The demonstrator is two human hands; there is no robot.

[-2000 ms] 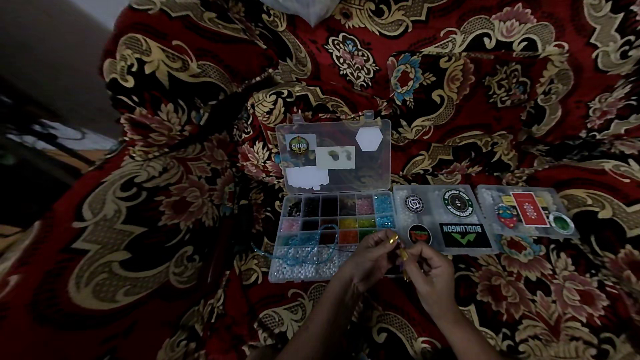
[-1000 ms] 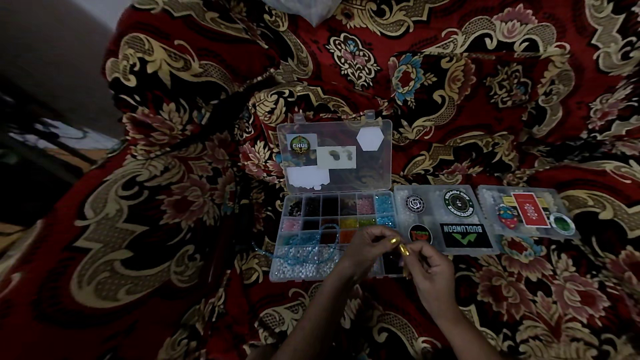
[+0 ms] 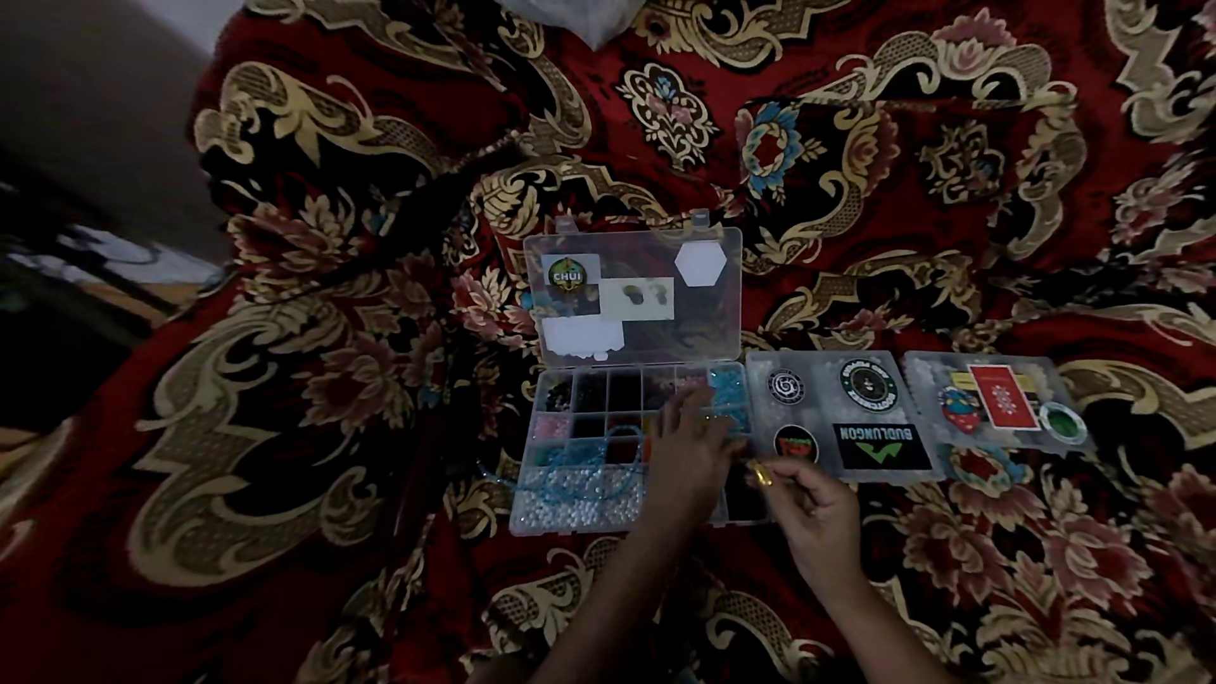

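Note:
A clear plastic bead organizer (image 3: 521, 503) lies with its lid (image 3: 655, 344) raised, its compartments holding pink, blue, dark and whitish beads. Over its right-hand compartments is my left hand (image 3: 689, 456), fingers spread; whether anything small is between them cannot be told. My right hand (image 3: 815, 513), just right of the organizer's lower right part, pinches a small shiny gold-coloured piece (image 3: 761, 473) between thumb and fingertips. A strand of blue beads (image 3: 594, 494) lies looped across the organizer's lower left compartments and hangs over its left edge.
Two closed plastic cases with stickers, one nearer (image 3: 817, 361) and one farther right (image 3: 1031, 363), lie right of the organizer. A red patterned card (image 3: 1003, 397) and a round green-centred item (image 3: 1062, 424) are on the farther one. Floral fabric (image 3: 380, 532) covers the seat; a whitish bag (image 3: 584, 14) is at the top.
My left hand has moved away from my right hand and up over the organizer's compartments. The two hands were together at the gold-coloured piece before; it is now in my right hand.

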